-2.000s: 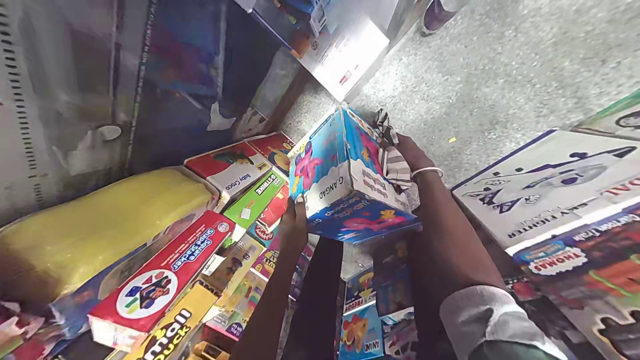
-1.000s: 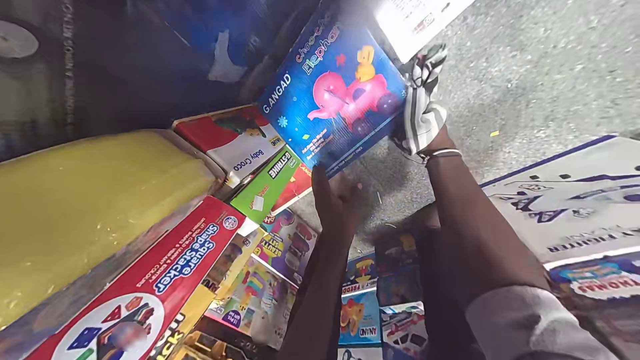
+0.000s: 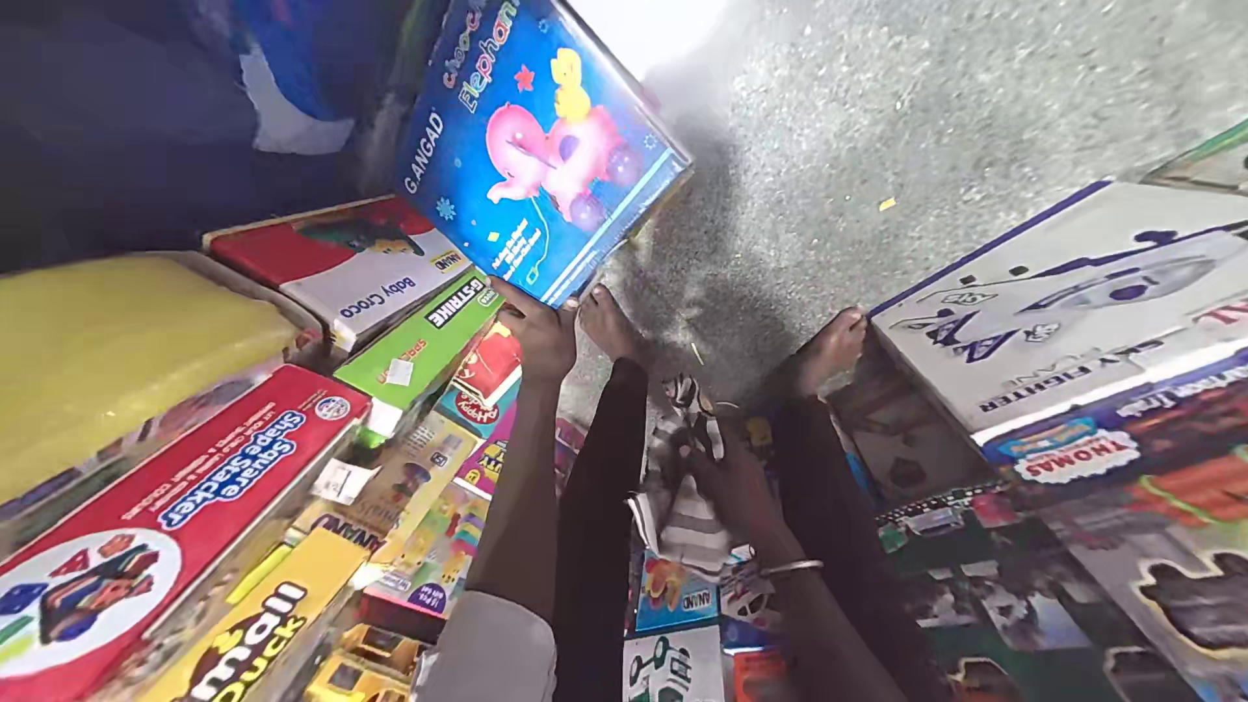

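Observation:
A blue toy box with a pink elephant picture (image 3: 556, 156) stands tilted at the top centre. My left hand (image 3: 538, 336) grips its lower corner, thumb and fingers at the edge. Lower down, between my legs, my right hand (image 3: 733, 483) is closed on a striped grey and white cloth (image 3: 687, 517), which hangs bunched over small toy boxes. The cloth is away from the elephant box.
On the left lie a yellow wrapped package (image 3: 127, 351), a red shape stacker box (image 3: 195, 517), a green box (image 3: 424, 341) and a Baby Croco box (image 3: 341, 263). A white plane box (image 3: 1063, 302) is at right, beside my bare foot (image 3: 834, 351). Grey floor (image 3: 936, 107) lies beyond.
My right hand has left the elephant box and moved down towards me with the striped cloth. My left hand stays at the box's lower corner. The box has turned from its earlier corner-on pose.

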